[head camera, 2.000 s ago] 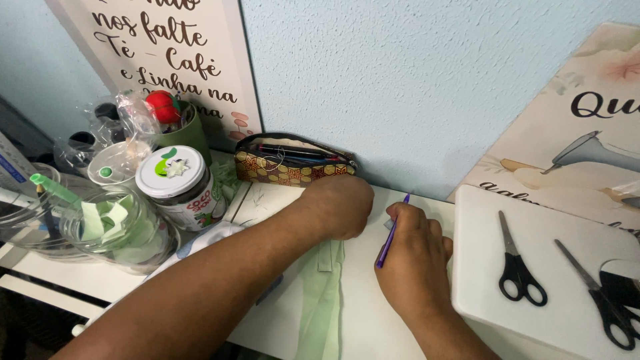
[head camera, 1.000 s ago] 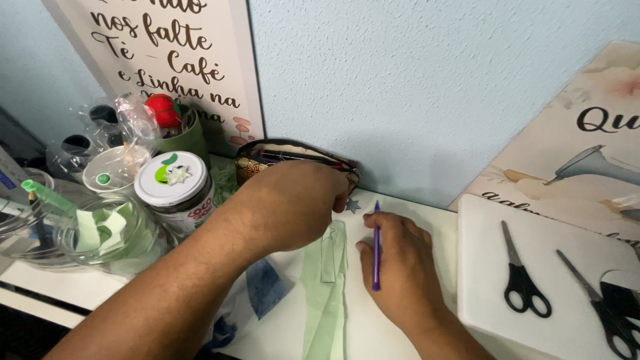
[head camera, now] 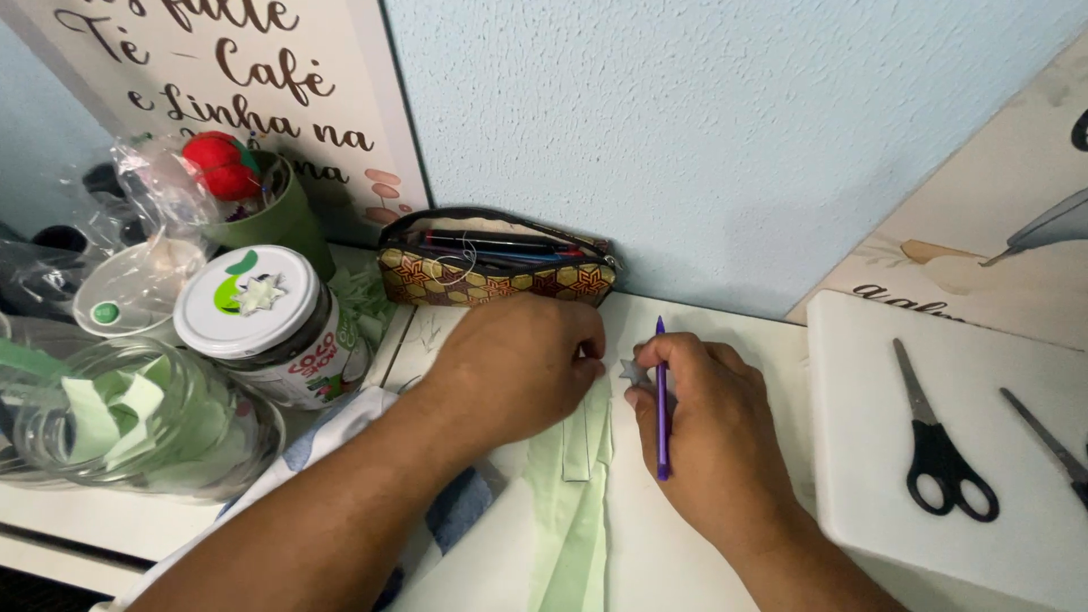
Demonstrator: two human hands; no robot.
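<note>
My right hand (head camera: 714, 416) has a purple pen (head camera: 662, 408) lodged along its fingers, tip toward the wall. Its thumb and index finger are at a small grey star-shaped piece (head camera: 631, 371) just above the white table. My left hand (head camera: 527, 361) is curled with thumb and index finger close together, over the upper end of a pale green fabric strip (head camera: 569, 527); whether it pinches anything cannot be made out. A narrow rectangle is outlined on the strip. Behind my left hand stands an unzipped patterned pencil case (head camera: 493, 280) with pens and a loose thread.
At left stand a lidded jar (head camera: 246, 306), an open glass jar (head camera: 246, 450) of green scraps, and a green pot (head camera: 285, 221) with a red pincushion (head camera: 221, 166). Blue-and-white cloth (head camera: 459, 510) lies under my left forearm. Black-handled scissors (head camera: 943, 459) rest on a white slab (head camera: 858, 518) at right.
My left hand reached to the pencil case's right end and has come back down to the top of the green strip. The grey star, on the table a second ago, is now at my right fingertips.
</note>
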